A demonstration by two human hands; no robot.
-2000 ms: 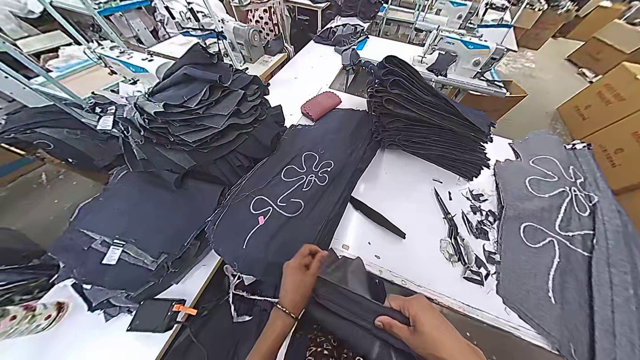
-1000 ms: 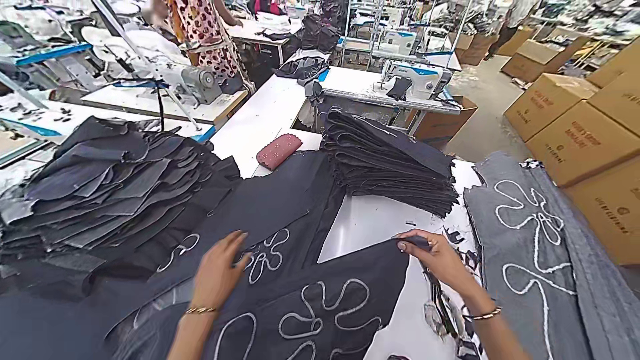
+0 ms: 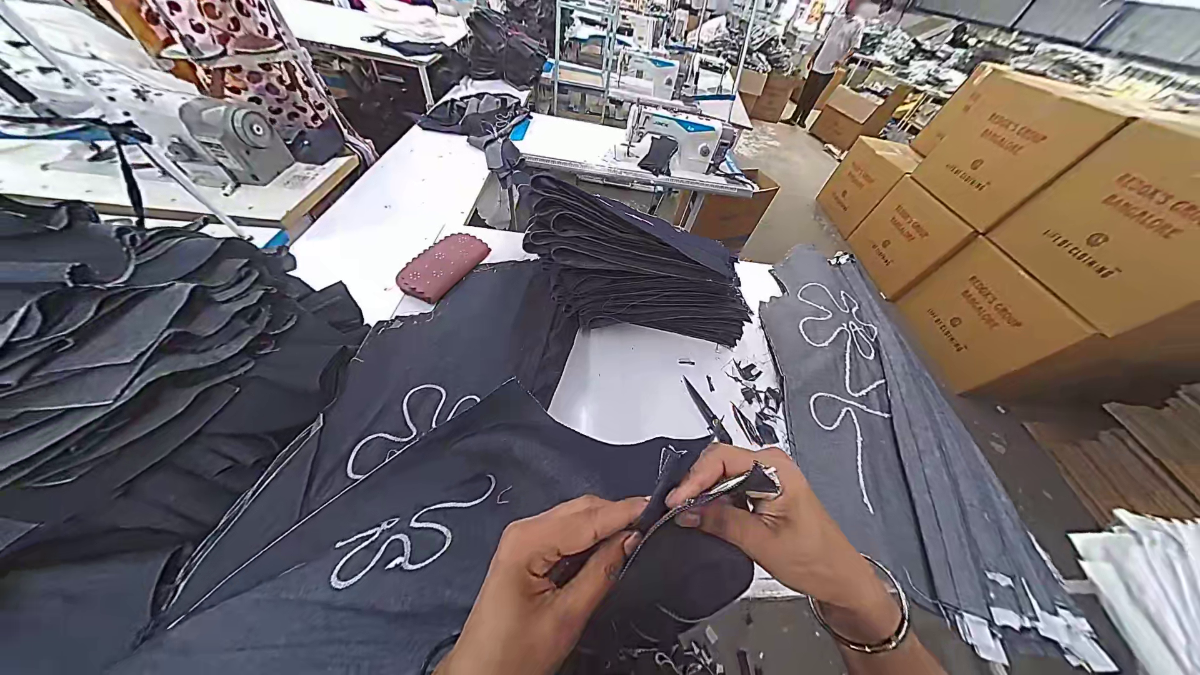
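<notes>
A dark denim panel (image 3: 469, 469) with a white cord flower outline lies across the near side of the table. My left hand (image 3: 562, 562) pinches a folded edge of it between thumb and fingers. Close to its right, my right hand (image 3: 759, 525), with a bangle at the wrist, grips the upper end of the same edge, where a seam and a light-coloured underside show. Under the held panel lies another dark panel (image 3: 487, 328) with a white flower outline. A pair of scissors or snips (image 3: 706, 410) rests just beyond my right hand, beside dark scraps (image 3: 759, 403).
A folded stack of dark denim (image 3: 637, 262) and a pink case (image 3: 442, 267) are at the table's far side. Layered dark pieces (image 3: 141, 366) fill the left. Grey decorated panels (image 3: 834, 394) hang at the right edge. Cardboard boxes (image 3: 1012, 159) and a sewing machine (image 3: 680, 141) stand beyond.
My hands, spread apart on the panel one second ago, have come close together at its edge. Two seconds ago they were at the near edge with a dark piece. The view has shifted.
</notes>
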